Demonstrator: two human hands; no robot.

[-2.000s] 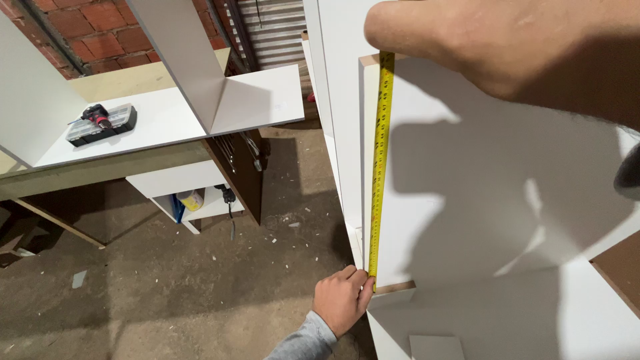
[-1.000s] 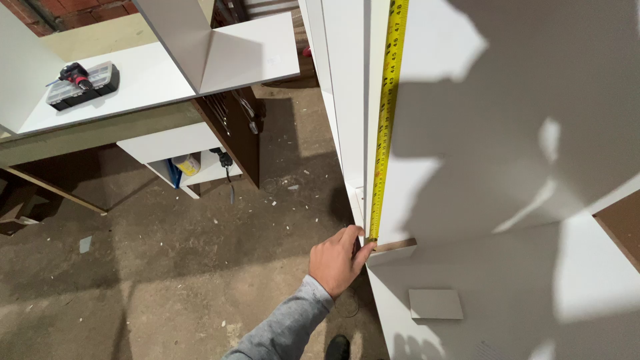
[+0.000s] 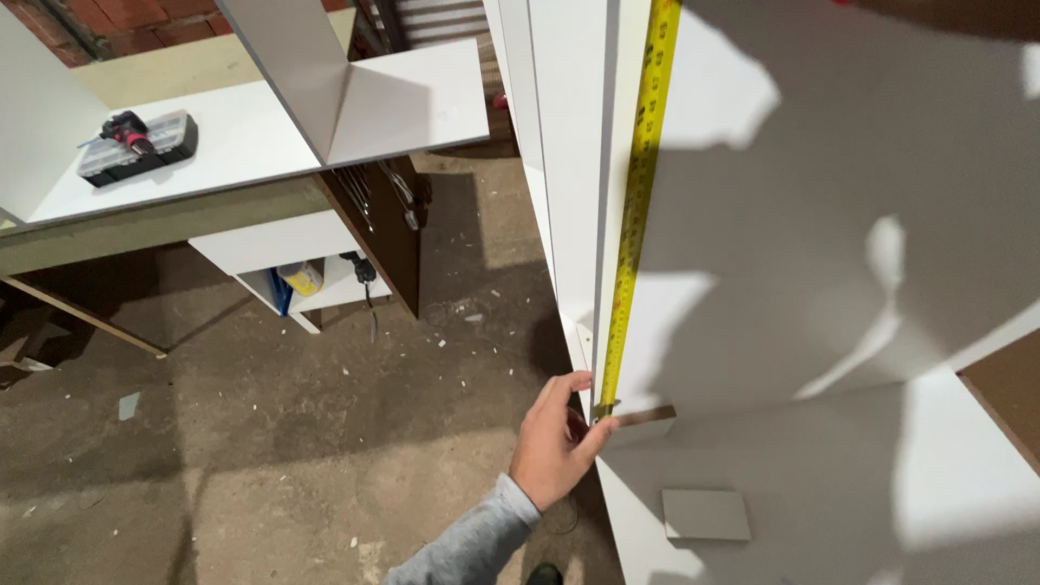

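Observation:
A yellow tape measure blade [image 3: 638, 203] runs along the front edge of a white panel [image 3: 604, 244], from the top of the view down to a small block. My left hand [image 3: 556, 435] in a grey sleeve pinches the blade's lower end between thumb and fingers, against the panel edge. The block [image 3: 650, 418], with a raw brown edge, lies beside the thumb. Only a dark, shadowed brown shape shows at the top right; whether it is my right arm is unclear, and no right hand can be made out. Shadows fall across the white board [image 3: 772, 325].
A small white rectangular piece [image 3: 705, 514] lies lower in the cabinet. On the bench at left, a cordless drill [image 3: 130, 134] rests on an organizer case [image 3: 175, 146]. Below it stands a shelf unit [image 3: 280, 236] with a yellow-labelled container [image 3: 301, 278]. Debris dots the concrete floor [image 3: 284, 439].
My right hand, at the blade's upper end two seconds ago, no longer shows there. My left hand remains at the lower end. The view has shifted closer.

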